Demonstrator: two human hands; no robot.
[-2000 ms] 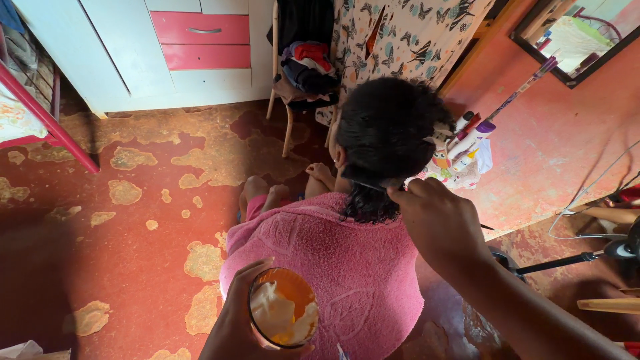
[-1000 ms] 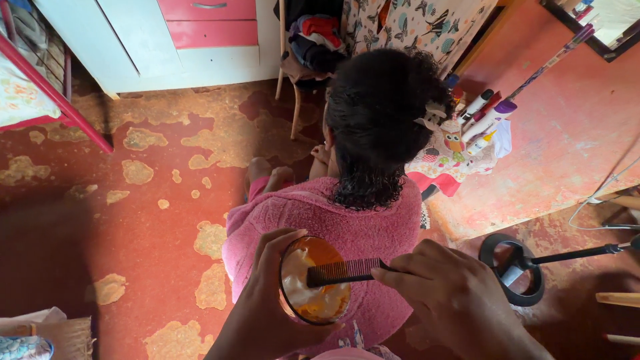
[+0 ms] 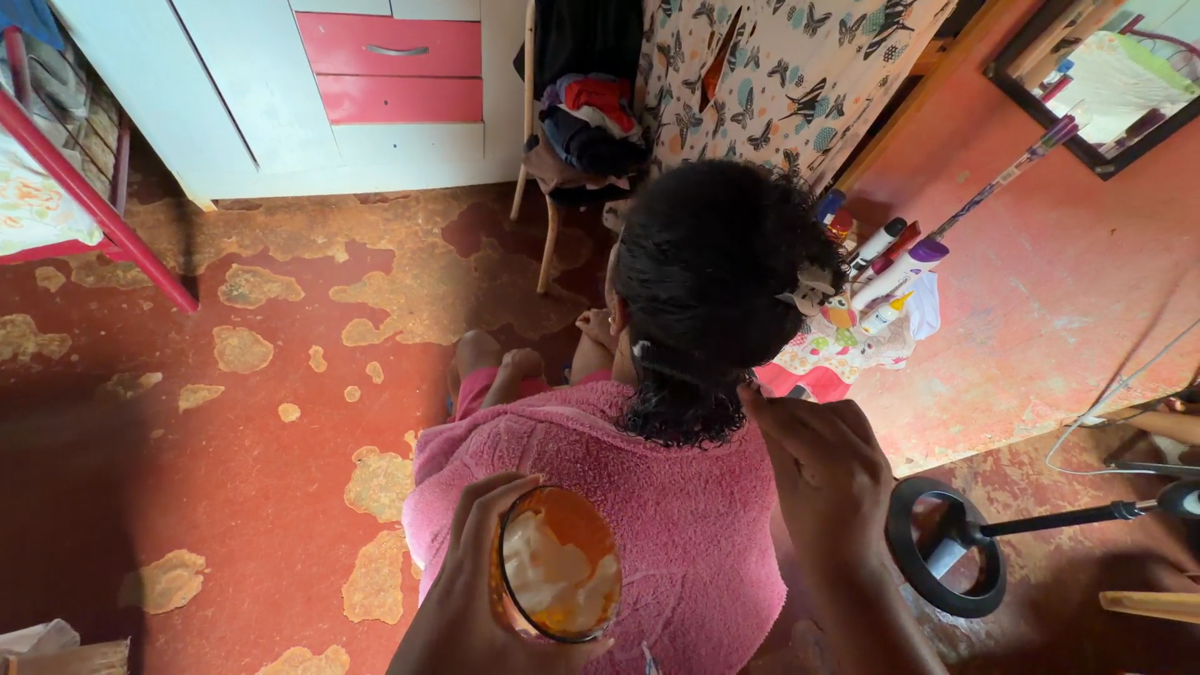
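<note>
My left hand (image 3: 506,591) holds an amber glass cup (image 3: 609,614) with white cream (image 3: 553,562) in it, over the back of a seated person. A pink towel (image 3: 675,525) covers that person's shoulders. Dark curly hair (image 3: 712,253) is partly gathered up with a light hair clip (image 3: 808,292) on the right; a lower part (image 3: 684,412) hangs at the nape. My right hand (image 3: 816,450) is at the nape, its fingers closed on a dark comb (image 3: 698,366) that lies against the hair and barely stands out. A dab of white cream shows near the comb's far end.
A small table with a patterned cloth (image 3: 834,347) and several bottles (image 3: 900,272) stands right of the person, by the pink wall (image 3: 1041,319). A round black stand base (image 3: 947,548) is at lower right. Ahead are a chair with clothes (image 3: 591,122) and a white cabinet (image 3: 403,159).
My right hand has moved the comb from the cream in the cup up to the hair at the nape. My left hand still holds the cup.
</note>
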